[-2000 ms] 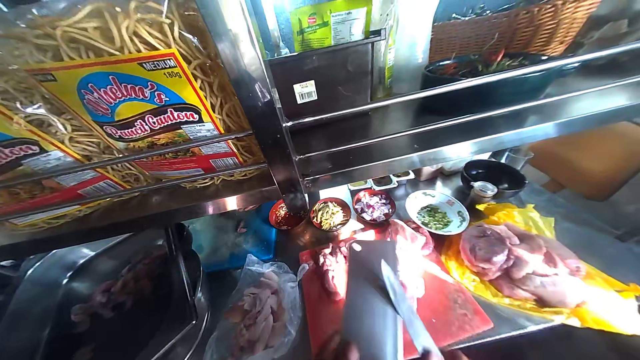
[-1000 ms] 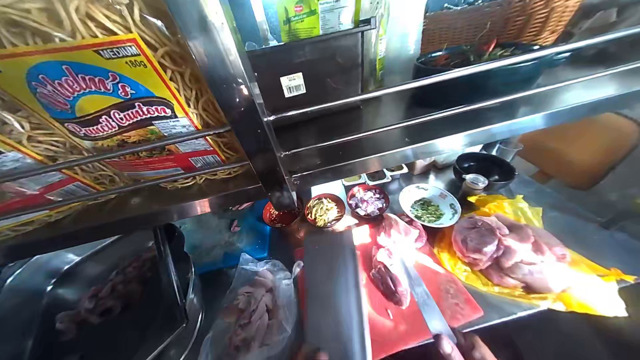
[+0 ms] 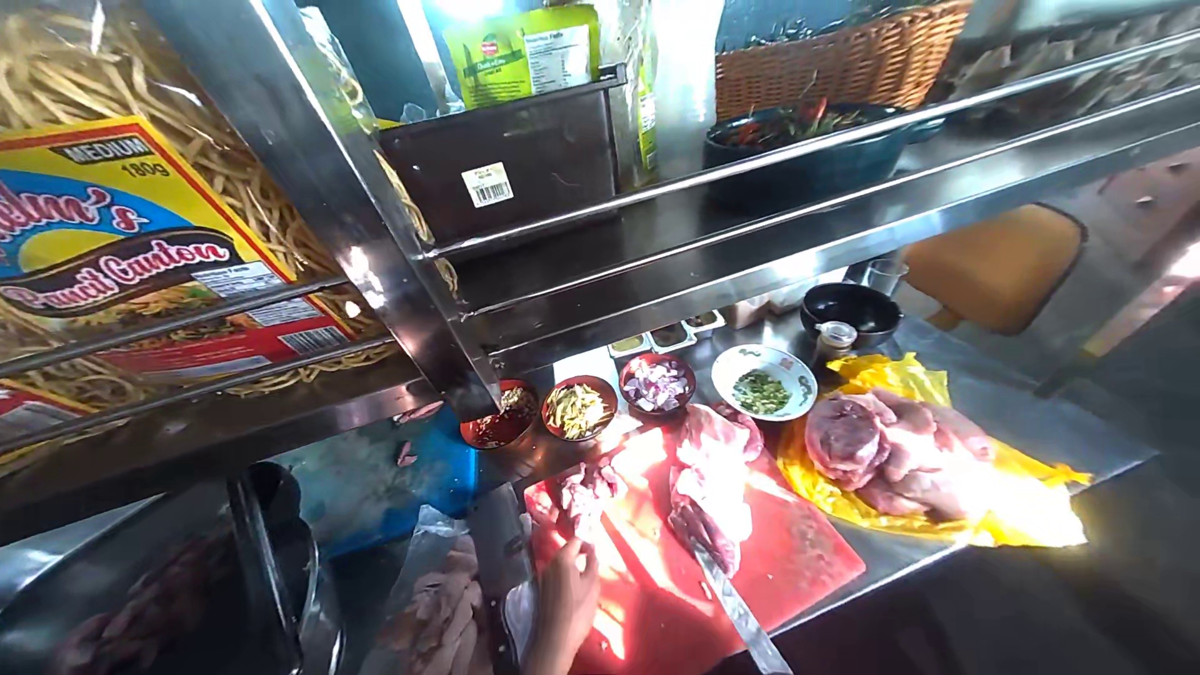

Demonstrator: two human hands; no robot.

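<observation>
My left hand reaches in from the bottom edge, its fingertips at small cut pieces of raw meat on the red cutting board. Whether it pinches one is unclear. Just left of the hand is a broad, flat, dark metal piece, perhaps a cleaver blade. A larger raw meat piece lies across the middle of the board. The long knife blade touches its lower end; the handle is beyond the bottom edge. My right hand is out of view.
Bowls of chopped red onion, yellowish strips and chopped greens line the board's far side. More raw meat rests on yellow plastic at right. Bagged meat and a blue board are left. A metal shelf overhangs.
The broad dark piece has moved left, off the middle of the red board. My left hand has come to the small meat pieces. My right hand, seen at the knife a second ago, has left the view.
</observation>
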